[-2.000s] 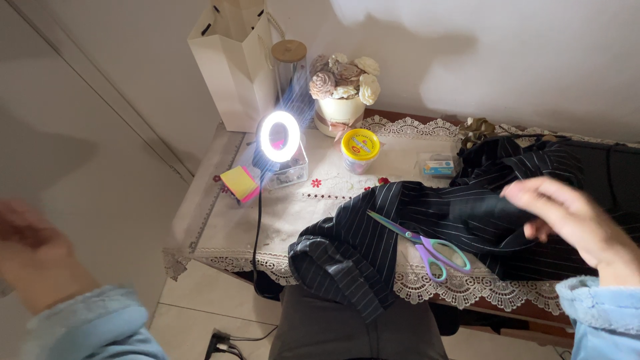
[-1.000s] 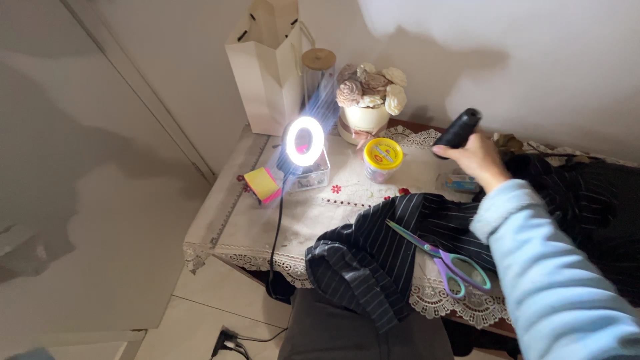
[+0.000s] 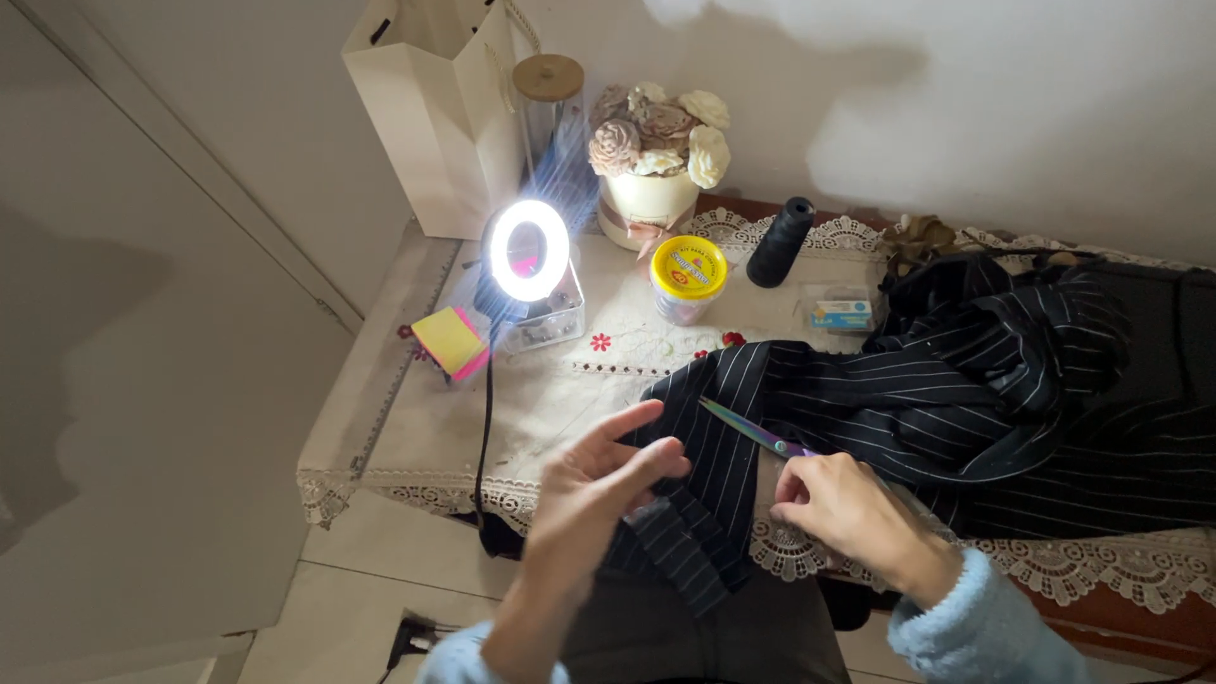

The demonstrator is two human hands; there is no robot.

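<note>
My left hand (image 3: 608, 480) hovers over the near edge of a black pinstriped cloth (image 3: 722, 418), fingers apart, holding nothing. My right hand (image 3: 850, 508) lies over the handles of a pair of scissors with iridescent blades (image 3: 746, 425); its curled fingers hide most of the handles, so a grip on them cannot be made out. The blades rest on the cloth and point up and left. A cone of black thread (image 3: 781, 243) stands on the table behind the cloth.
On the lace-edged tablecloth (image 3: 418, 451) stand a lit ring lamp (image 3: 490, 249), a yellow-lidded tub (image 3: 689, 280), a pot of artificial flowers (image 3: 651, 195), a paper bag (image 3: 442, 133), sticky notes (image 3: 450, 342) and a small clear box (image 3: 839, 309).
The black thread cone, held up in my right hand one second ago, now stands on the table. My right hand has come down to the scissors, and my left hand has come into view.
</note>
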